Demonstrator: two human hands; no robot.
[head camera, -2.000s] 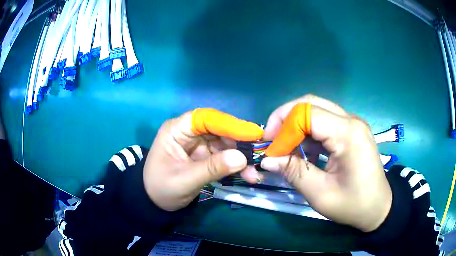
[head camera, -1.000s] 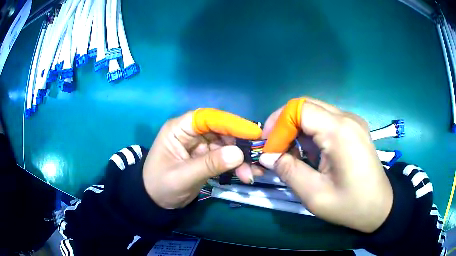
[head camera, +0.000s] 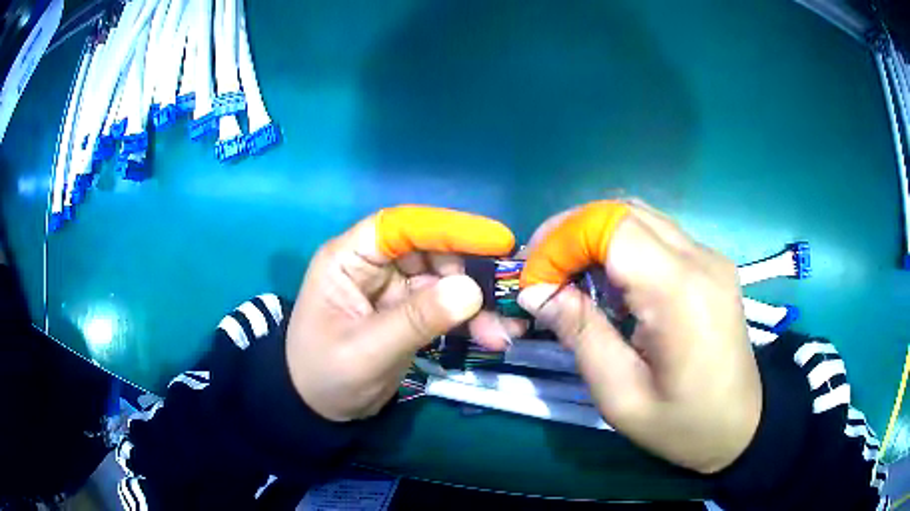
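Note:
My left hand (head camera: 374, 304), with an orange finger cot on its index finger, pinches a small black connector housing (head camera: 483, 279) between thumb and fingers. Coloured wires (head camera: 508, 277) run from the housing's right side toward my right hand (head camera: 649, 309). My right hand, also with an orange cot, pinches wires between index finger and thumb, close to the housing. The wire tips are too small to make out. White sleeved harnesses (head camera: 509, 392) lie under both hands, and blue connectors (head camera: 799, 259) show to the right of my right hand.
A fanned pile of white harnesses (head camera: 190, 60) with blue ends lies at the upper left of the green bench (head camera: 329, 190). More white lengths (head camera: 894, 130) lie at the far right edge. A printed white paper (head camera: 344, 494) shows at the near edge.
My left index finger has lifted slightly off the housing, showing more of it and the wires. My right fingers have shifted a little and bent differently near the wires.

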